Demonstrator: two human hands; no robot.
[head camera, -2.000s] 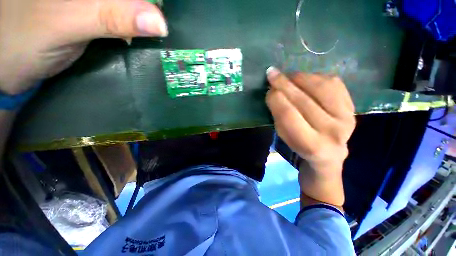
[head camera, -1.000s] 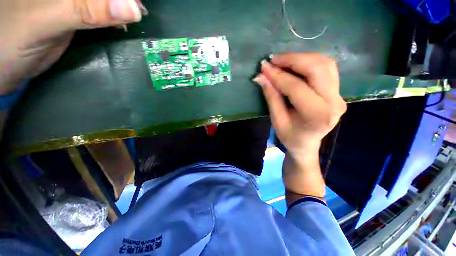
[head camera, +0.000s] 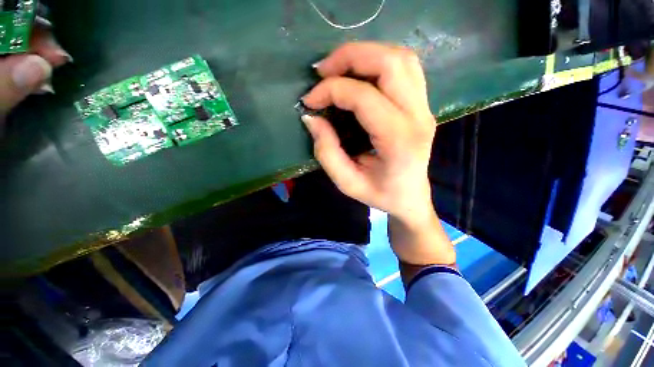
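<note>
Two green circuit boards (head camera: 156, 111) lie side by side on the dark green mat, chips and silvery solder facing up. My left hand (head camera: 25, 68) is cut off by the left edge; its thumb and fingers grip another green board (head camera: 14, 25), partly out of the picture. My right hand (head camera: 380, 122) is over the mat, right of the two boards. Its thumb and a finger pinch a tiny dark component (head camera: 300, 106), mostly hidden, type unclear. The other fingers are curled.
A thin silvery solder wire (head camera: 349, 27) lies curved beyond my right hand. The bench's taped edge (head camera: 495, 102) runs across in front of my body. Crinkled clear plastic (head camera: 122, 340) is at lower left, metal-framed equipment (head camera: 574, 315) at lower right.
The view has shifted, so the boards appear farther left and tilted. The board in my left hand now shows more. My right hand's fingers have spread somewhat around the tiny component.
</note>
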